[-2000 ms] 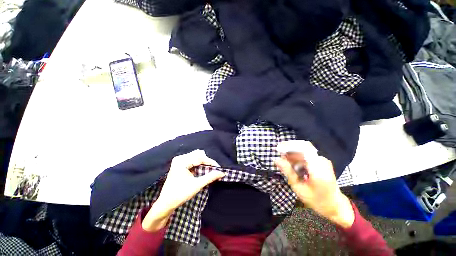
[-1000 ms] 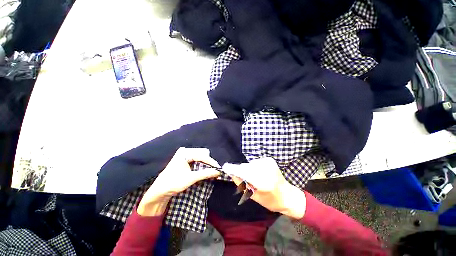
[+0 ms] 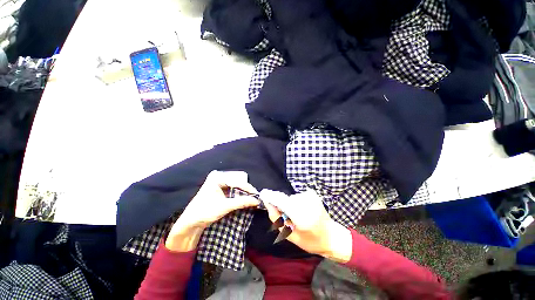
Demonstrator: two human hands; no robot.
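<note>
A navy garment (image 3: 352,99) with navy-and-white checked lining (image 3: 328,159) lies over the table's front edge and hangs towards my lap. My left hand (image 3: 210,202) pinches the edge where navy meets check. My right hand (image 3: 308,220) is against it at the same edge, fingertips touching or nearly so. Small pointed metal thread snips (image 3: 281,230) stick out below my right hand, their grip hidden by the fingers. Whether the right fingertips also pinch cloth or a thread is too small to tell.
A lit smartphone (image 3: 151,80) lies on the white curved table (image 3: 88,158). More navy and check garments fill the table's far side. Grey striped garments and a small black object (image 3: 515,137) are at the far right. A blue bin (image 3: 472,221) stands below the right edge.
My right hand was raised and blurred over the check two seconds ago; it has come down left to the left fingertips. Over the last second both hands have hardly moved.
</note>
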